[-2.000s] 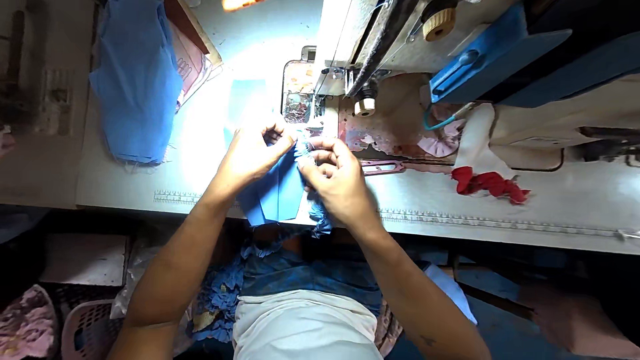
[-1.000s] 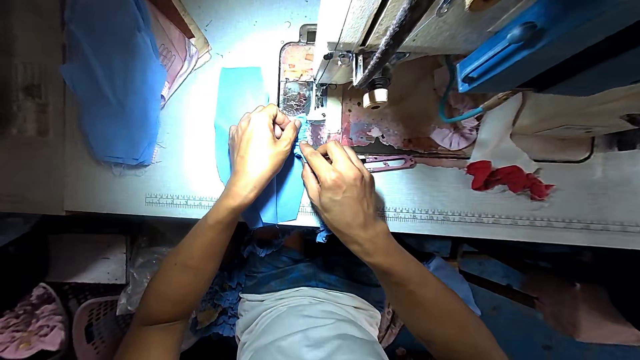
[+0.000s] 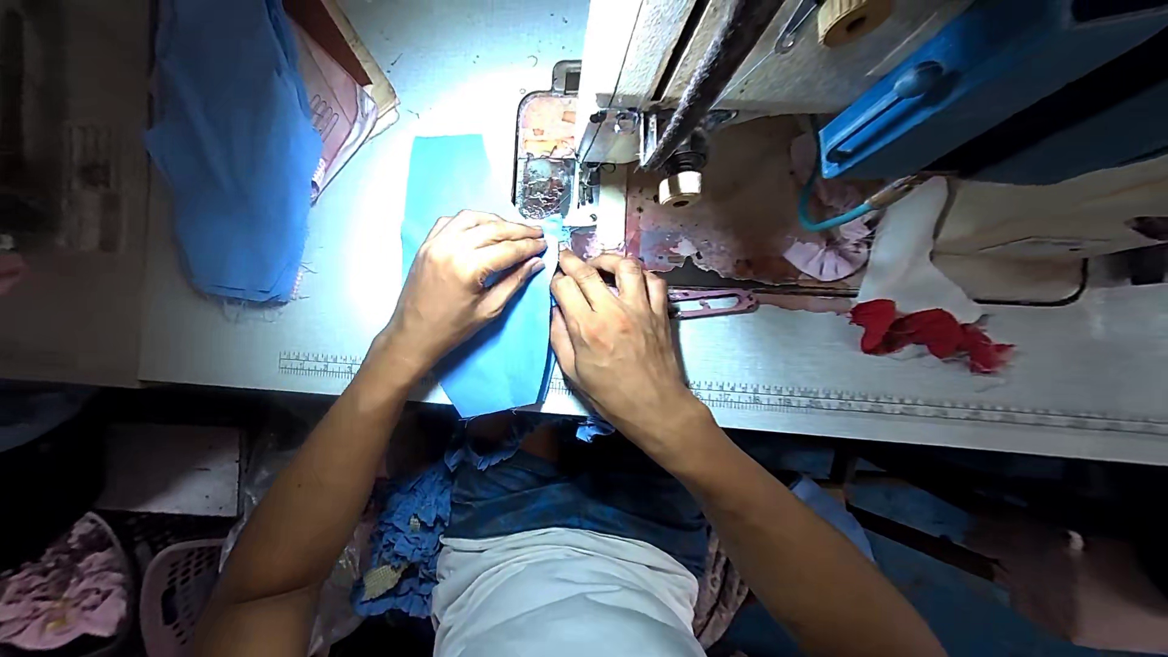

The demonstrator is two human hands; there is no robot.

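A blue fabric piece [image 3: 502,356] lies on the sewing table, its lower end at the front edge. My left hand [image 3: 470,274] rests on it and pinches its right edge near the needle area. Against the same edge, from the right, my right hand [image 3: 616,328] has its fingers bent and pressed down; a narrow ruffled blue strip shows below it. The presser foot [image 3: 587,187] of the sewing machine [image 3: 680,119] is just beyond my fingertips. Pink-handled thread snips [image 3: 716,303] lie partly behind my right hand.
Stacked blue fabric pieces [image 3: 237,173] lie at the left beside a pink bundle [image 3: 333,119]. A measuring scale [image 3: 876,401] runs along the front edge. White cloth with a red ruffle [image 3: 931,333] is at the right. Baskets [image 3: 182,593] stand below at the left.
Two seconds ago both hands held the gathered blue strip raised; now they are down at the fabric edge by the presser foot. The blue piece lies flatter.
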